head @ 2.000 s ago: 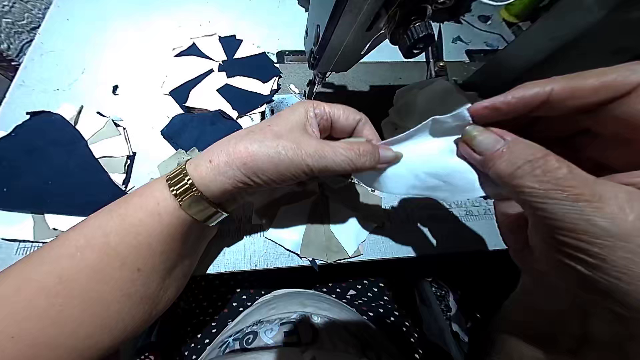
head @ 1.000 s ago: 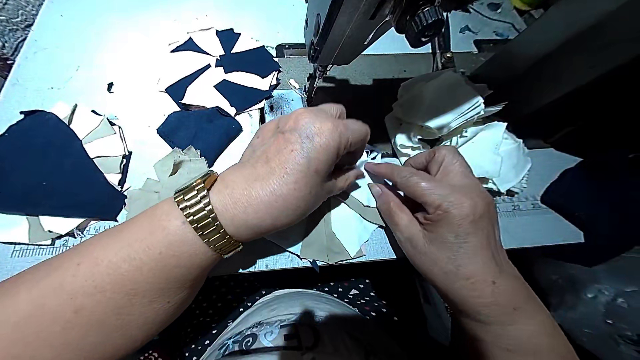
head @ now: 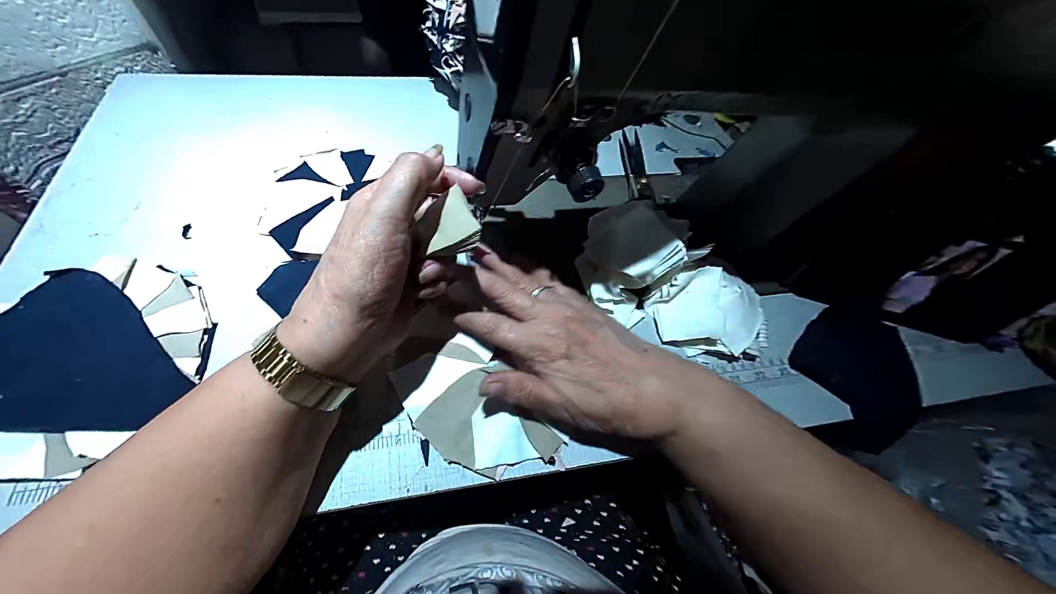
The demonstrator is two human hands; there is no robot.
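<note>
My left hand (head: 375,247), with a gold watch at its wrist, grips a small stack of wedge-shaped beige cloth pieces (head: 454,221) in front of the sewing machine (head: 528,124). Just right of that stack, my right hand (head: 569,355) reaches over the table with its fingers spread and a ring on one finger; nothing shows in it. Beneath it lies a round patchwork of beige and white wedges (head: 470,412), partly covered. Stacks of beige cloth pieces (head: 635,239) and white cloth pieces (head: 714,309) lie to the right.
A navy and white wedge patchwork (head: 309,210) lies behind my left hand. Large navy cloth (head: 91,355) covers part of the left side, over more patchwork. Another navy piece (head: 858,371) hangs over the front edge at right. Scissors (head: 634,165) stand behind the machine's needle area.
The white cloth held between both hands two seconds ago is no longer in them. My left hand has turned up with the beige stack, and my right hand has opened. The view has shifted.
</note>
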